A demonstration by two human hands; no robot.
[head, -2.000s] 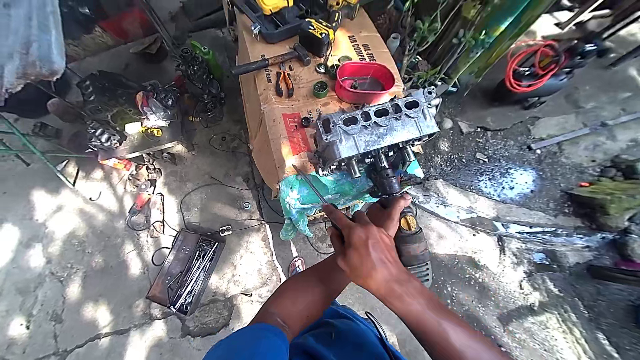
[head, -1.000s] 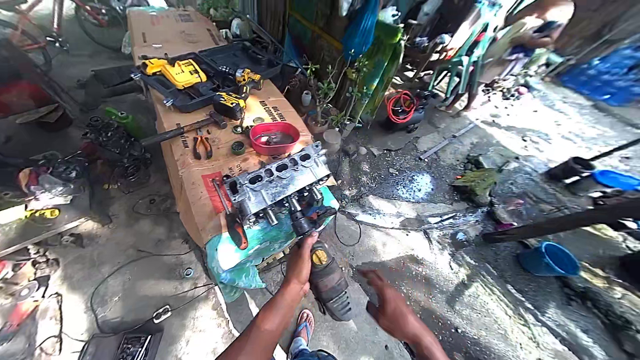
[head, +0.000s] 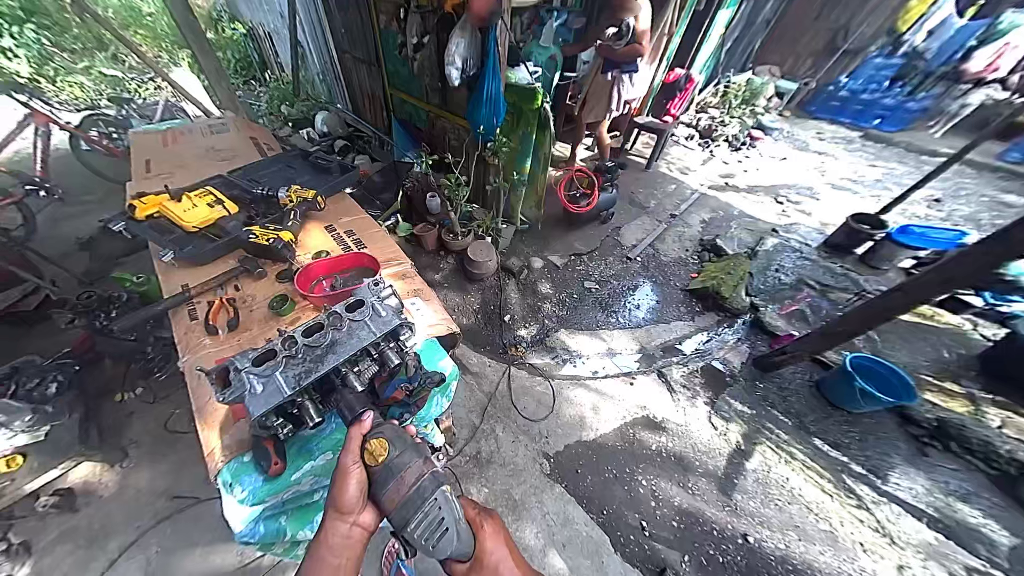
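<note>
A corded power tool (head: 412, 492), dark grey with a yellow round patch, is in both my hands, its front end against the near side of an aluminium engine cylinder head (head: 316, 340). My left hand (head: 352, 480) wraps the tool's front part. Around its rear end is my right hand (head: 490, 544). The cylinder head lies on the cardboard-topped table, beside a red plastic bowl (head: 338, 276) with small parts. A screwdriver handle (head: 269, 454), orange and black, shows at the table's near edge, over green-blue plastic sheeting (head: 280, 504).
Pliers (head: 222, 315), a hammer (head: 204, 286) and an open case with yellow-black power tools (head: 192, 210) lie farther back on the cardboard (head: 200, 152). A black cable (head: 512, 384) loops on the ground at right. A person (head: 616, 72) stands beyond, near a compressor with a red hose (head: 578, 192).
My right hand, apart from the tool a second ago, is now on its rear end. My left hand stays at its front. The view has swung up and to the right.
</note>
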